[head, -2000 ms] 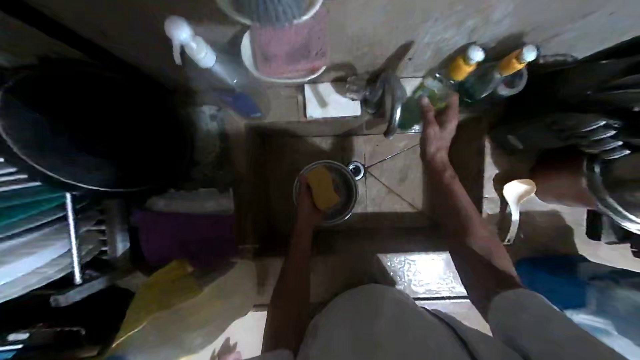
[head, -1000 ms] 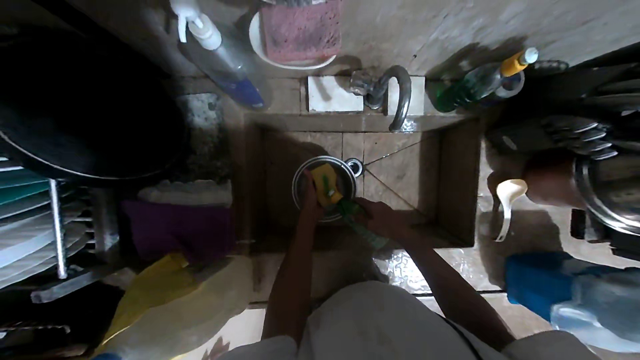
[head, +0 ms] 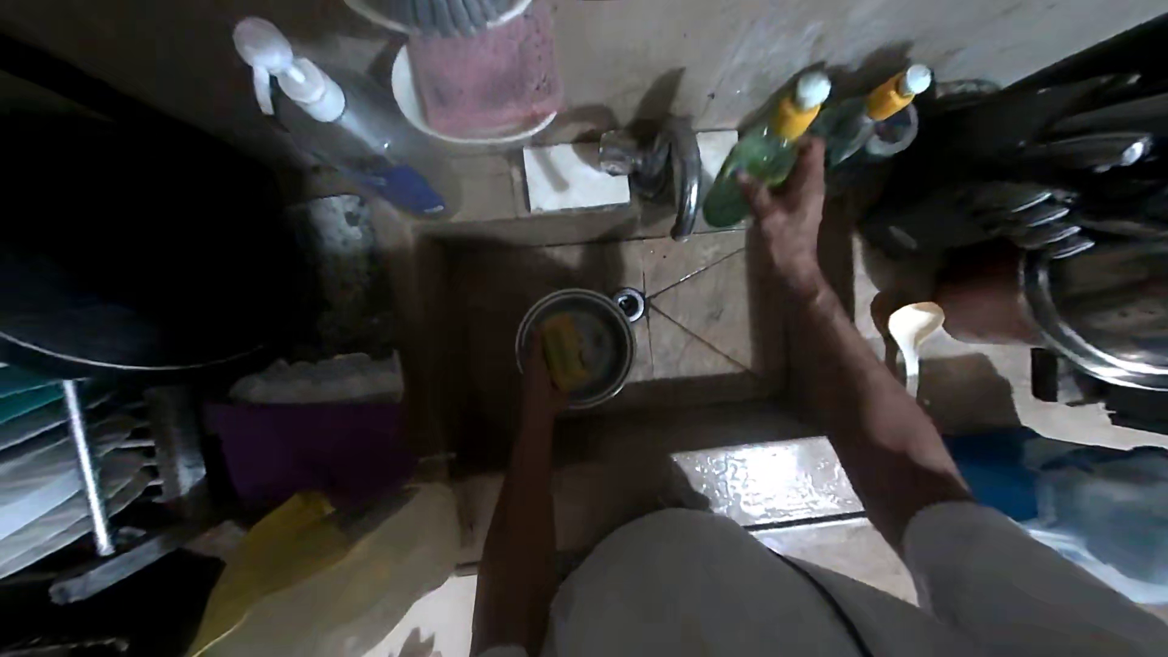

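My left hand (head: 540,376) holds a yellow sponge (head: 566,352) inside a round metal bowl (head: 607,339) on the floor of the tiled sink (head: 703,315), beside the drain (head: 630,304). At the back right edge, my right hand (head: 792,203) has its fingers around a green bottle (head: 750,173) with a yellow and white top; the bottle leans. A second bottle (head: 890,96) with a similar top stands just right of it. The curved metal faucet (head: 680,173) is left of the held bottle.
A spray bottle (head: 319,96) and a pink sponge (head: 484,73) on a white dish lie at the back left. A large dark pan (head: 137,246) and racked plates (head: 73,465) fill the left. On the right are a pale ladle (head: 912,324), a metal pot (head: 1095,319) and a blue plastic item (head: 990,470).
Since one second ago, my right hand has moved from beside the bowl to the back right, with the green bottle. My left hand has stayed at the bowl with the sponge.
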